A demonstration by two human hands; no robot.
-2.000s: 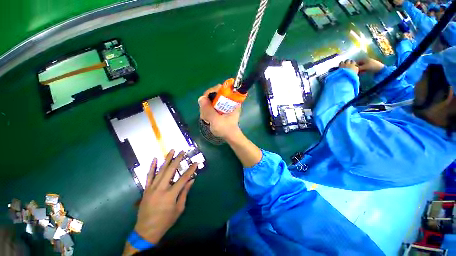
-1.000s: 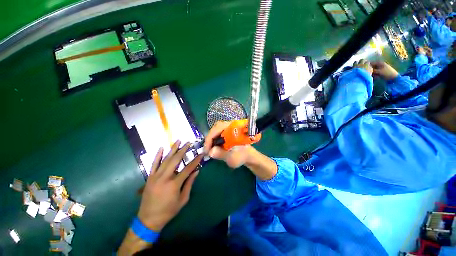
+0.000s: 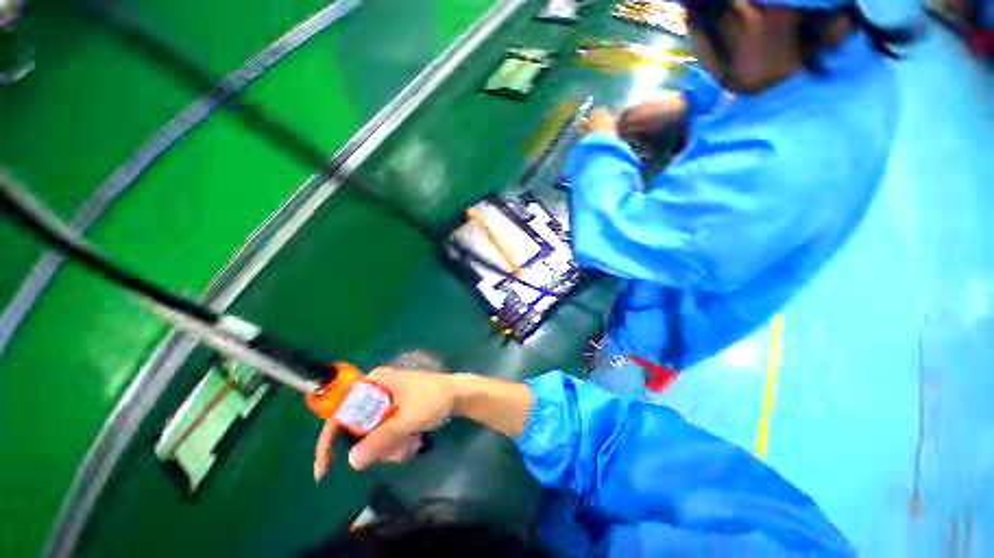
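Note:
My right hand [image 3: 409,414] grips the orange electric screwdriver [image 3: 351,400] with a white label, left of the picture's middle. Its cable and coil run up to the left. The screw dish [image 3: 412,363] shows blurred and partly hidden behind my hand. A tablet assembly [image 3: 213,414] with a pale panel lies on the green bench at the lower left, partly covered by the cable. A small pale part of another unit shows at the bottom edge beside a dark shape. My left hand is out of the picture.
Tablet units [image 3: 512,256] lie beside a neighbour in a blue smock [image 3: 719,196], whose hands are over the bench. Another unit [image 3: 519,71] lies further up. A curved metal rail [image 3: 273,229] edges the bench before the green partition. Blue floor with a yellow line [image 3: 771,381] is at right.
The view has swung right and tilted. My left hand and the pile of small pieces have left the picture. My right hand with the screwdriver is off the near tablet and appears further left.

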